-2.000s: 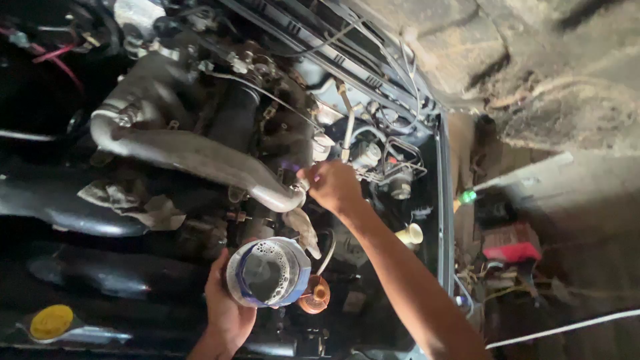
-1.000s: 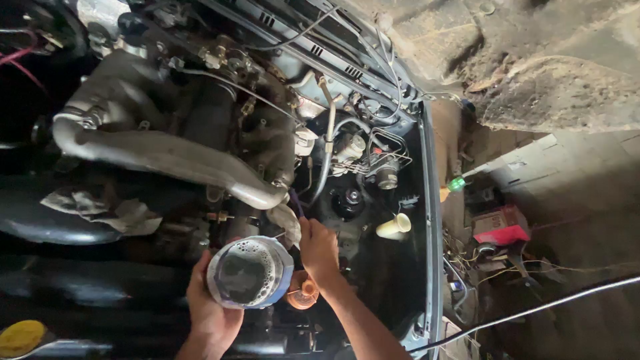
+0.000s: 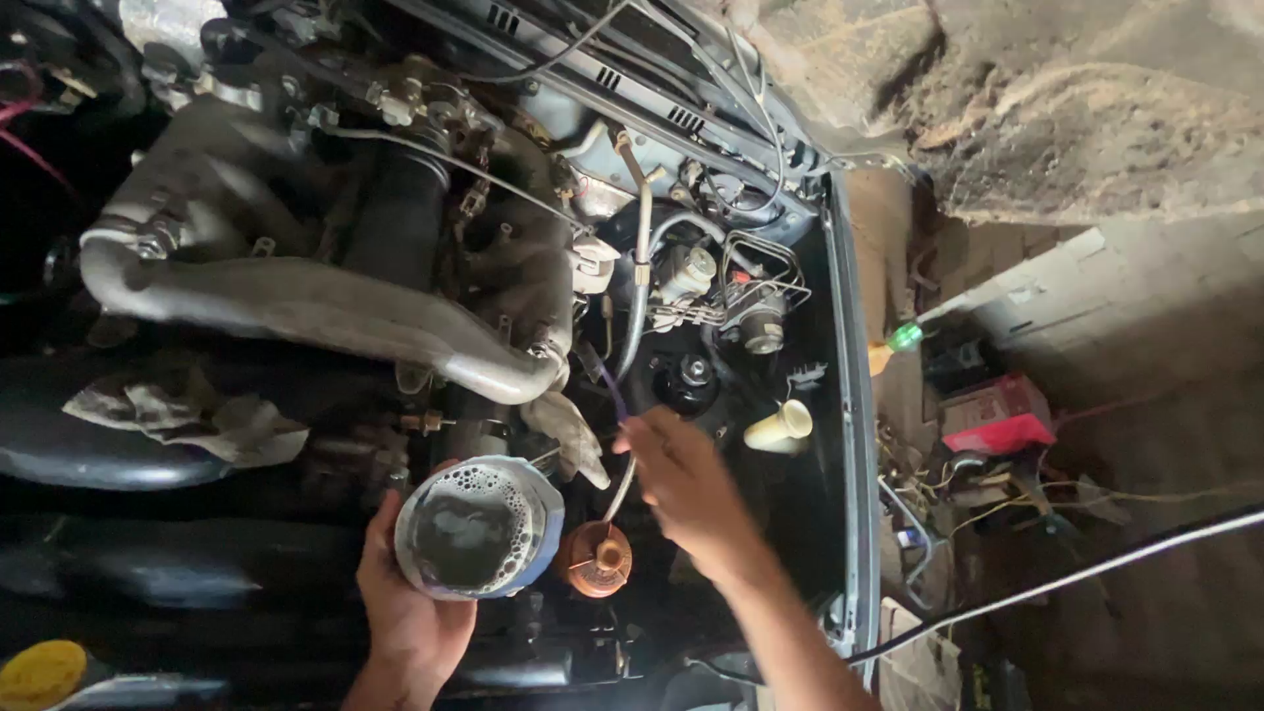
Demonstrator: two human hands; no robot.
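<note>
My left hand holds a cut plastic container of grey, sudsy liquid from below and the left, over the engine bay. My right hand grips the end of a thin purple-handled tool, perhaps a brush, whose far end points up and left beside the engine; its tip is hard to make out. A curved metal intake pipe runs above the container. An orange-brown round cap or reservoir sits just right of the container, below my right hand.
Crumpled cloth or paper lies at left, another scrap by the pipe's end. A cream plastic funnel-like part, metal lines and the bay's edge are at right. A cable crosses lower right; a red box stands beyond.
My right hand has moved down from beside the intake pipe's end, where it was two seconds ago. The container stays in my left hand.
</note>
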